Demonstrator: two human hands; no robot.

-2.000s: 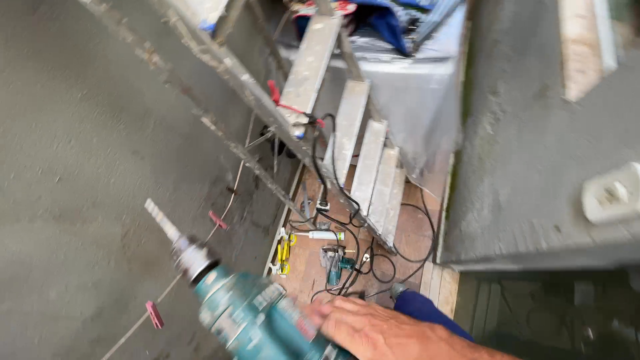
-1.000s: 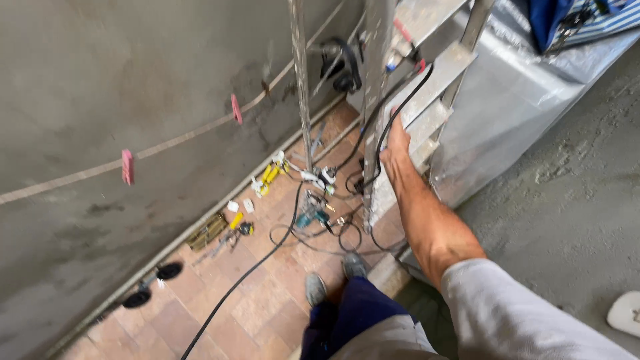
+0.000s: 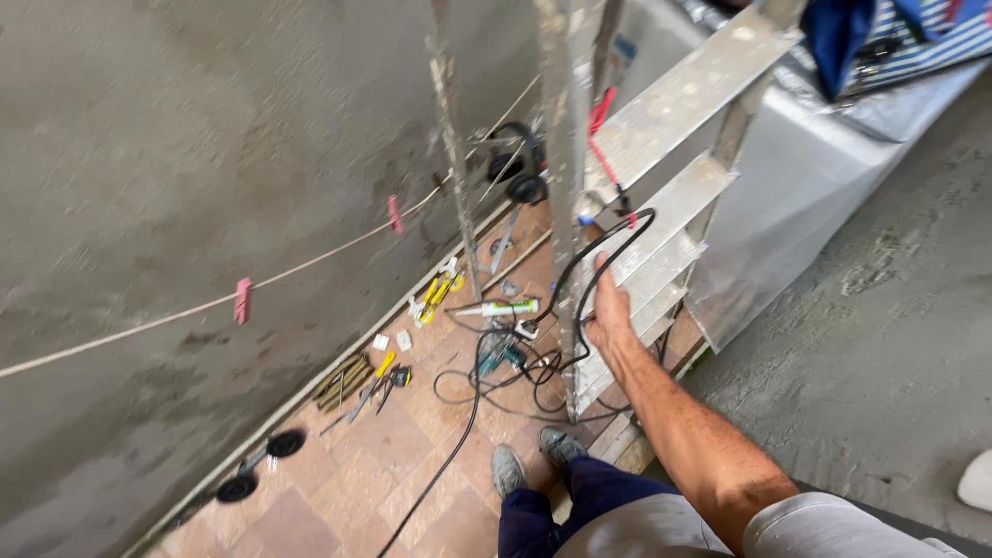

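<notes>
My right hand (image 3: pixel 608 314) reaches out from the lower right and grips the side rail of an aluminium stepladder (image 3: pixel 659 194), its thumb up along the treads and its fingers partly hidden. Beside the hand, a black power cable (image 3: pixel 593 291) loops over the ladder near a red strap (image 3: pixel 597 132). My left hand is out of view. On the tiled floor left of the ladder's foot lie a teal power tool (image 3: pixel 496 356), a sealant cartridge (image 3: pixel 508 308), yellow-handled tools (image 3: pixel 438 293) and coils of cable.
A cord with pink clothes pegs (image 3: pixel 243 301) runs along the grey wall. Black ear defenders (image 3: pixel 527 188) hang by the ladder. A tool roll (image 3: pixel 341 382), a tape measure (image 3: pixel 400 377) and black suction cups (image 3: pixel 285 442) lie along the wall. Plastic sheeting (image 3: pixel 790 178) covers something behind the ladder.
Two seconds ago a hand was on a teal drill with a long bit; that drill is now out of view. My right hand has stayed on the ladder since one second ago.
</notes>
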